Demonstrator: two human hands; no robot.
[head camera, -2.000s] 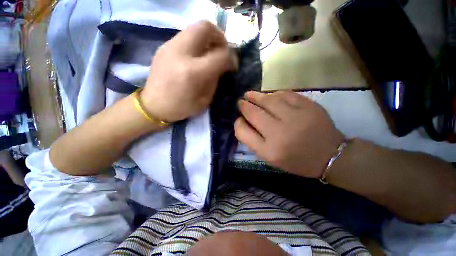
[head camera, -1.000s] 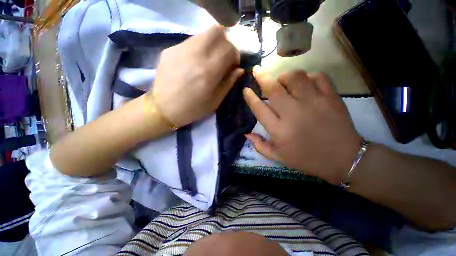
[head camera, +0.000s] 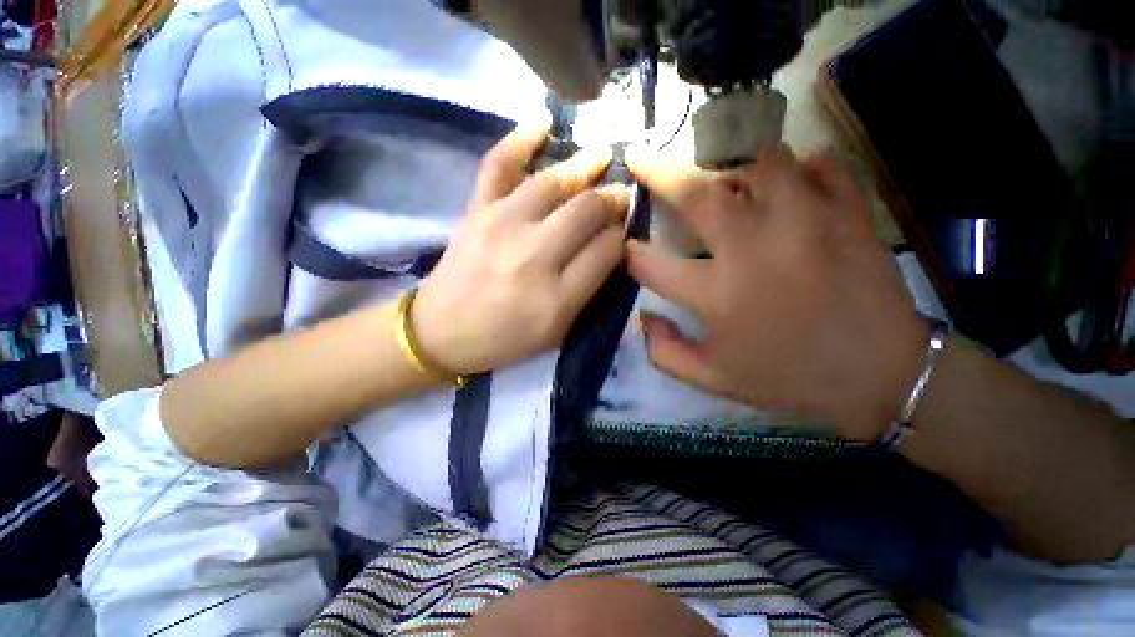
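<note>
The light panel (head camera: 361, 56) with dark strips (head camera: 468, 448) lies left of the needle and hangs toward the lap. A dark edge of the cloth (head camera: 597, 342) runs up under my fingers to the brightly lit presser foot and needle (head camera: 647, 100). My left hand (head camera: 517, 255) lies on the cloth, its fingertips pressing the edge just in front of the needle. My right hand (head camera: 797, 286) is at the right of the edge, its index fingertip at the cloth close to the needle; its other fingers are bent and spread. The exact stitching point is washed out by glare.
The machine head's pale knob (head camera: 739, 125) hangs right of the needle. A black phone (head camera: 958, 149) lies at the right, with scissors (head camera: 1108, 299) at the far right edge. The table's green edge (head camera: 709, 438) is near the lap. Brown cardboard (head camera: 110, 237) is at left. Part of a person shows at lower left.
The dark cloth has been drawn in toward the needle and flattened. My left hand has opened from a fist and moved down and right; my right hand has moved up beside the needle.
</note>
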